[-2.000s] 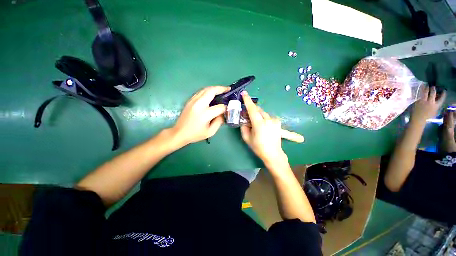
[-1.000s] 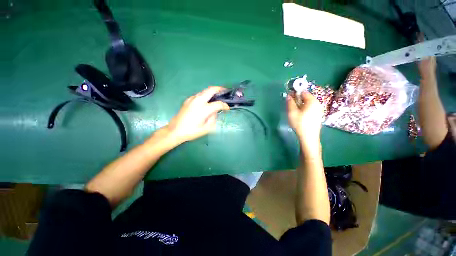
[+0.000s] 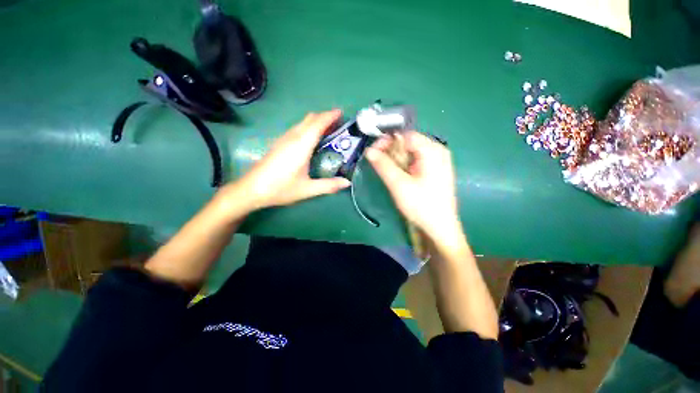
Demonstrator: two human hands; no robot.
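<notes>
My left hand [image 3: 284, 167] holds a black headphone side assembly [image 3: 335, 156] on the green belt, thumb and fingers around its left side. A round bright cap [image 3: 345, 143] shows on its joint. A thin curved yoke arm [image 3: 362, 209] hangs below it. My right hand [image 3: 420, 180] grips a small mallet, its silver-white head [image 3: 381, 120] blurred over the assembly's upper right. The pale handle runs down through my fist. Whether the head touches the assembly cannot be told.
Another assembly [image 3: 173, 80] and a black ear cup [image 3: 232, 57] lie at the upper left. Loose caps [image 3: 554, 129] spread from a clear bag [image 3: 645, 153] at right. A carton [image 3: 612, 338] of black parts stands below the belt edge. A person's arm [image 3: 685, 269] shows at far right.
My right hand has moved from the loose caps back to the assembly, now with the mallet. The assembly has turned and its round cap shows. The view has shifted right-to-left, so the pile sits farther right.
</notes>
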